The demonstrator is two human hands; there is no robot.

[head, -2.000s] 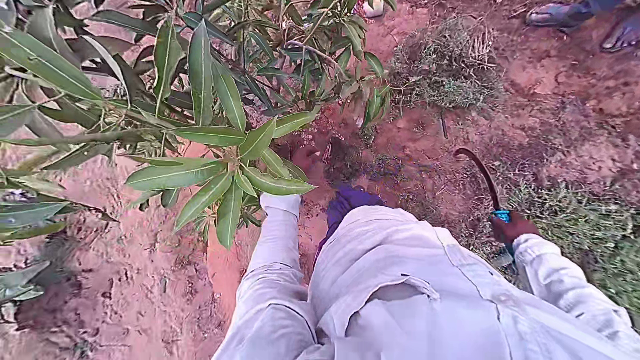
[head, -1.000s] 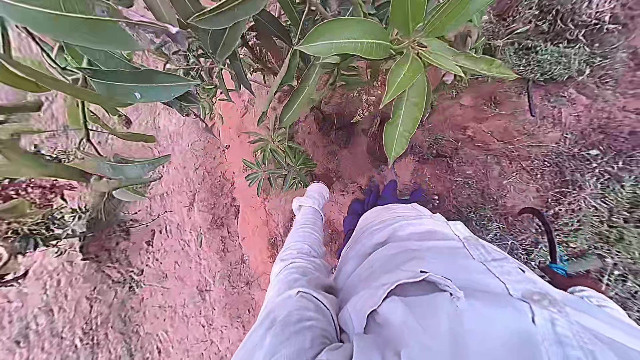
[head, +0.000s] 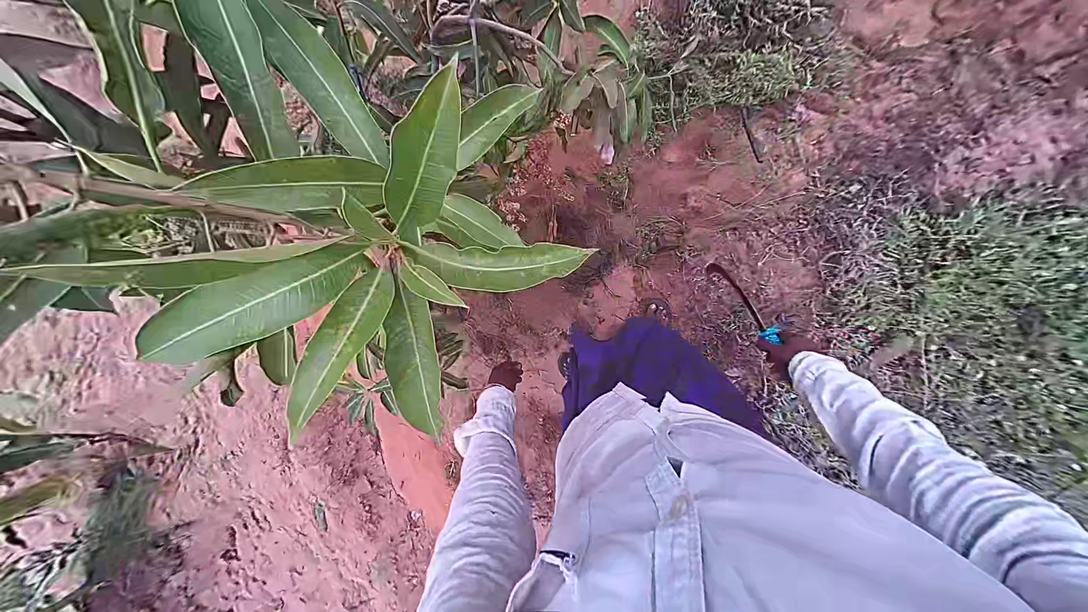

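Observation:
My left hand [head: 506,375] shows small beyond its pale sleeve, low over the red soil beside leaves; whether its fingers are apart or closed is unclear. My right hand [head: 789,350] grips a sickle [head: 738,294] by its end wrapped in bright blue material. The dark curved blade points up and to the left, away from my body. A leafy branch [head: 391,255] with long green leaves reaches in from the left, above and left of my left hand. My pale shirt and a purple lower garment [head: 663,365] lie between my two arms.
Dense foliage [head: 323,76] fills the upper left. Cut or dried weeds [head: 748,59] lie in a heap at the top. Low green growth [head: 1003,314] covers the ground at the right. Bare reddish soil [head: 280,501] stretches across the lower left, and a dark stick [head: 751,134] lies near the weeds.
The view has shifted about over the plants. My left hand now shows past its sleeve, where mostly sleeve showed before. The sickle has stayed in my right hand.

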